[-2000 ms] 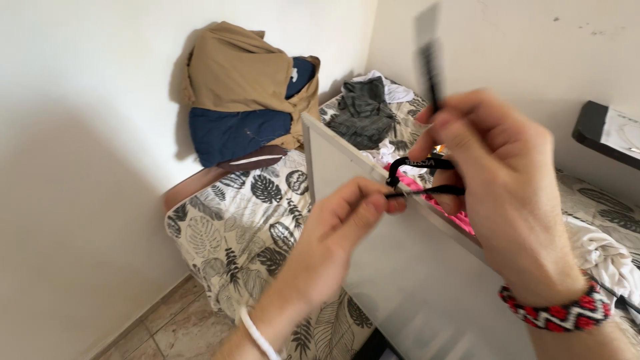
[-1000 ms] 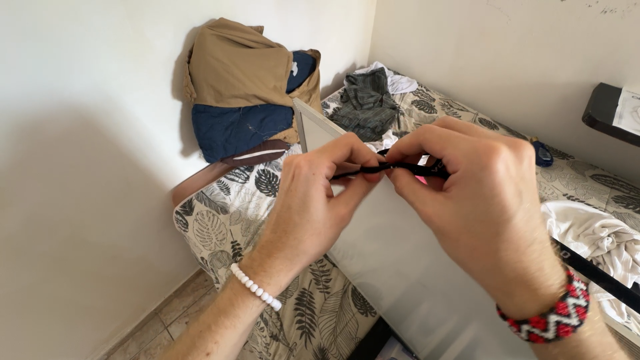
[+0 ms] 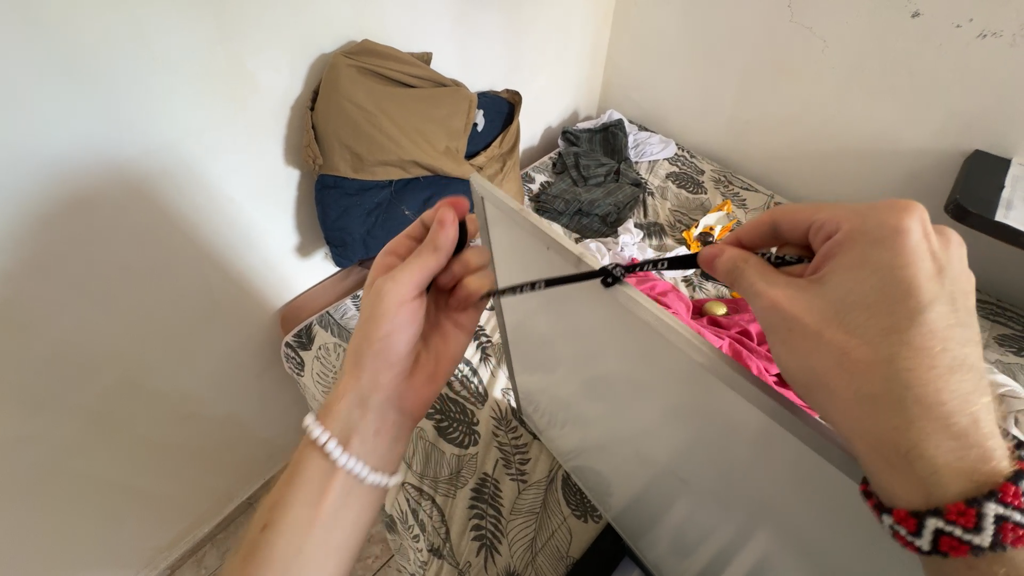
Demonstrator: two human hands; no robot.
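A black strap with pale lettering is stretched between my hands, with a knot at its middle. My left hand grips one end in its curled fingers, left of the corner of a pale, flat framed panel. My right hand pinches the other side between thumb and fingers, above the panel's top edge. The knot lies at that edge; whether the strap goes around or through the panel I cannot tell.
Behind the panel, pink cloth and dark striped clothing lie on a leaf-patterned bed. A tan and navy cloth pile leans at the left wall. A black shelf juts in at right.
My hands, close together at the strap one second ago, are now apart, left and right. The strap has been pulled straight, and its knot now shows between them.
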